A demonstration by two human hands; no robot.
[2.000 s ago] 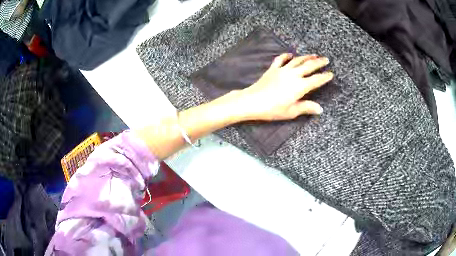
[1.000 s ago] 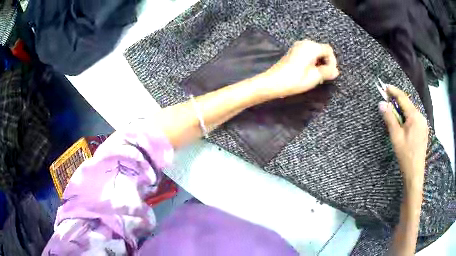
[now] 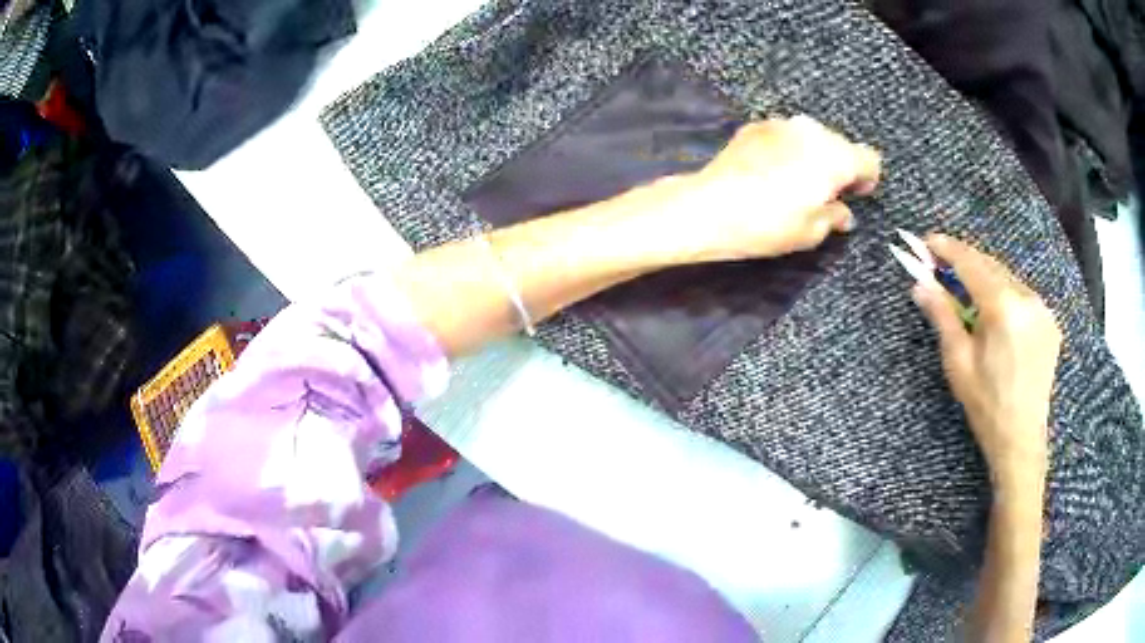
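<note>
The speckled tweed coat [image 3: 879,415] lies spread over the table, with a plain dark square patch [image 3: 590,151] on it. My left hand [image 3: 797,189] rests over the right part of the patch, fingers curled and pinched near its right corner; a thread between them is too fine to see. My right hand [image 3: 998,333] is to the right, shut on small thread snips [image 3: 919,261]. The silver blades point up and left toward my left fingertips, a little apart from them, and look parted.
The white tabletop [image 3: 578,421] shows along the near edge. A navy heap [image 3: 207,75] lies at the upper left, dark cloth [image 3: 1042,88] at the upper right. A plaid heap [image 3: 63,302] and an orange-framed seat [image 3: 182,383] are at the left.
My left hand, flat and spread two seconds ago, has curled and moved slightly right. My right hand has come into view with the snips and moved left toward it.
</note>
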